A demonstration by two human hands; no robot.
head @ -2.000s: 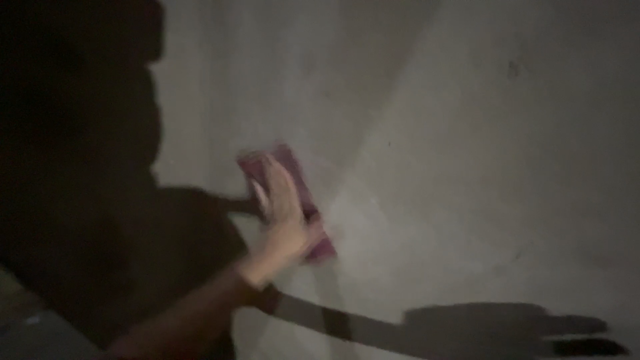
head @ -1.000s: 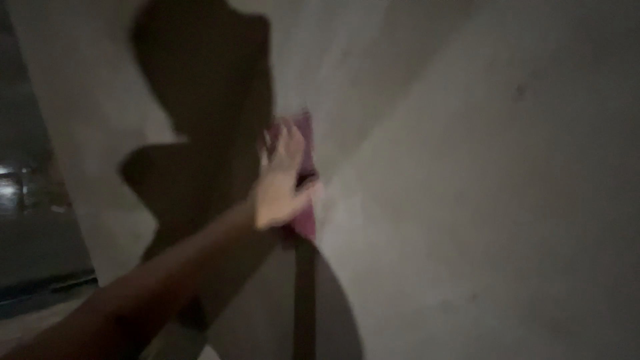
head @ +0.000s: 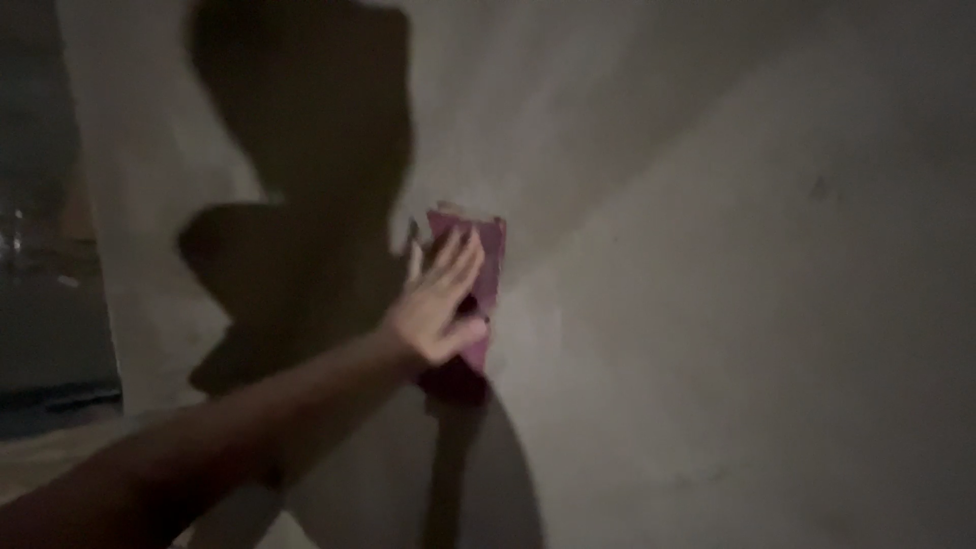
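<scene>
My left hand (head: 438,305) reaches in from the lower left and lies flat, fingers spread, on a reddish-purple rectangular pad or sheet (head: 489,263), possibly sandpaper. Its palm presses the pad against a grey plastered wall (head: 686,320). The pad stands roughly upright, its top edge showing above my fingertips and its lower end below my thumb in shadow. How far the fingers wrap its left side is hidden. My right hand is out of view.
Large dark shadows fall on the wall to the left of and below my hand. The wall's left edge (head: 95,221) borders a dim area with faint glints. Pale ground (head: 53,457) shows at the lower left. A small dark mark (head: 819,187) is on the wall at the upper right.
The pad, tilted two seconds ago, is now more upright under my left hand. The view has shifted, bringing the wall's left edge in, and the shadows have changed shape.
</scene>
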